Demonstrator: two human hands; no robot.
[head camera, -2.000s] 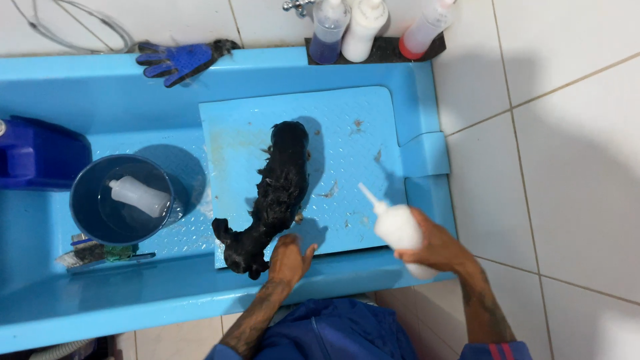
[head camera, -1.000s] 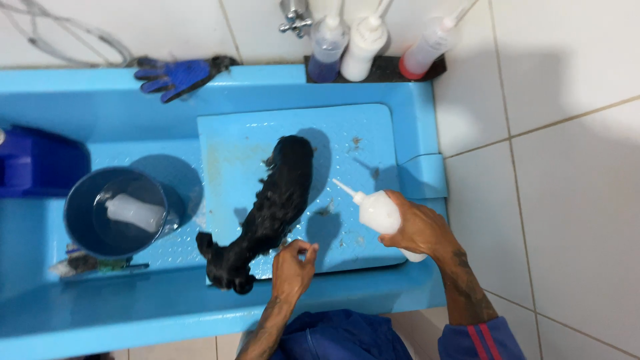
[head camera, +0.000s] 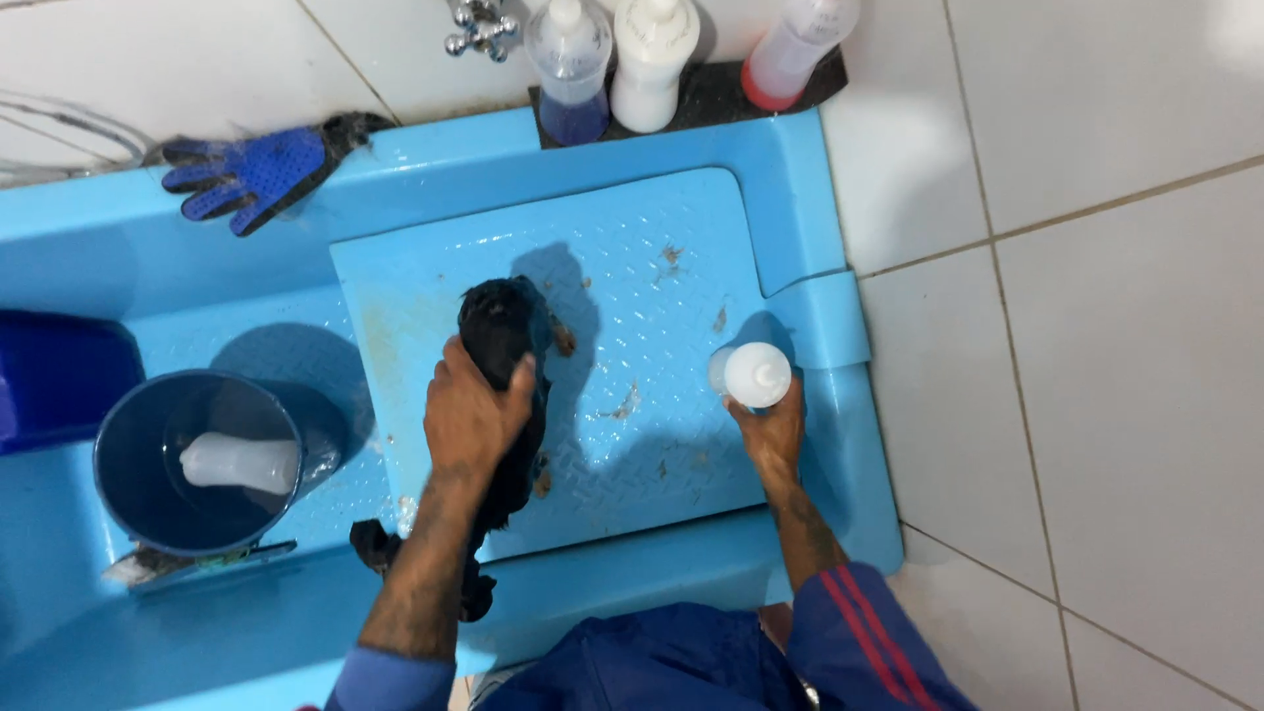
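Observation:
A small wet black dog (head camera: 509, 415) stands on the raised light-blue panel (head camera: 652, 227) of a blue tub, its head toward the tub's near edge. My left hand (head camera: 474, 410) lies over the dog's back near its rear, thumb on one side and fingers on the other. Over to the right, my right hand (head camera: 770, 425) is closed around a white plastic squeeze bottle (head camera: 757, 375), held upright at the panel's right side. My right forearm crosses the tub's near rim. The dog's neck is partly hidden by my left forearm.
A dark blue bucket (head camera: 114, 474) with a translucent bottle (head camera: 240, 462) inside stands left of the panel, beside a blue container (head camera: 64, 380). Brushes (head camera: 163, 563) lie below the bucket. A blue grooming glove (head camera: 257, 173) and several bottles (head camera: 647, 64) sit along the far rim, near a tap (head camera: 481, 30).
My left hand has moved from beside the dog's front onto its back. My right hand has brought the bottle from a tilted position to upright at the panel's right side.

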